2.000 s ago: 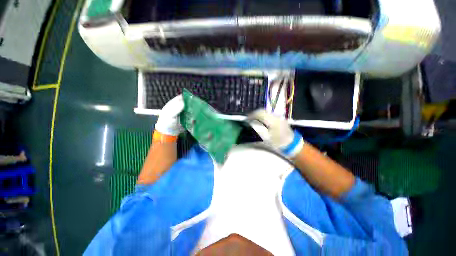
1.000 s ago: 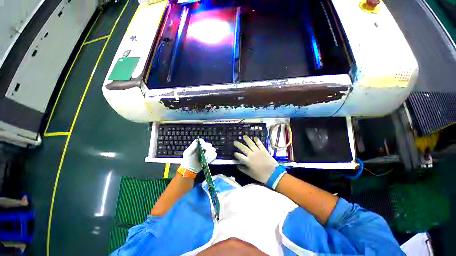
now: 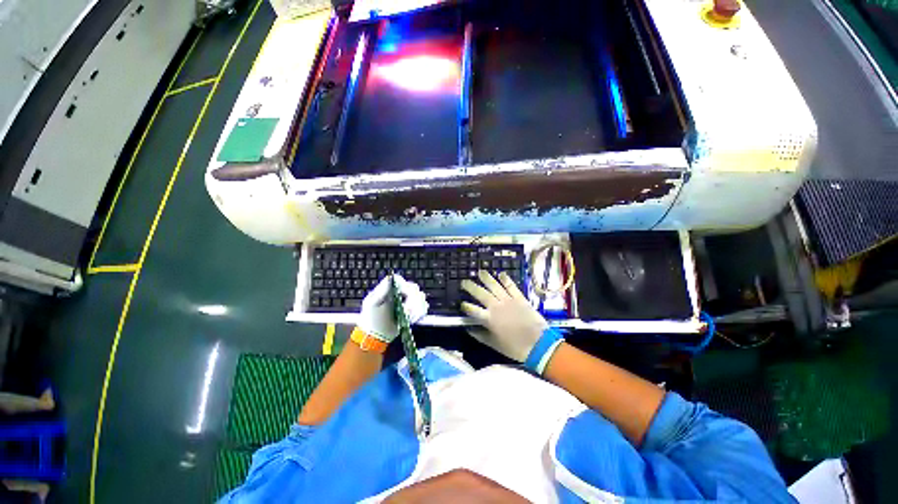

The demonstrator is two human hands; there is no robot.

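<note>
My left hand (image 3: pixel 386 308), in a white glove with an orange wrist band, holds a circuit board (image 3: pixel 413 364) edge-on, so it shows as a thin dark green strip reaching down to my chest. My right hand (image 3: pixel 504 315), in a white glove with a blue cuff, rests with spread fingers on the right part of the black keyboard (image 3: pixel 369 268) and holds nothing. The left hand is at the keyboard's front edge.
The inspection machine (image 3: pixel 743 177) stands ahead, its bay (image 3: pixel 542 98) lit red and blue, with metal rails. A mouse (image 3: pixel 622 271) and a coiled cable (image 3: pixel 551 269) lie right of the keyboard. A red emergency stop button (image 3: pixel 724 10) is at top right.
Two seconds ago the board was held broadside and my right hand was near it. It is now edge-on in my left hand, and my right hand is on the keyboard. The machine's bay shows more.
</note>
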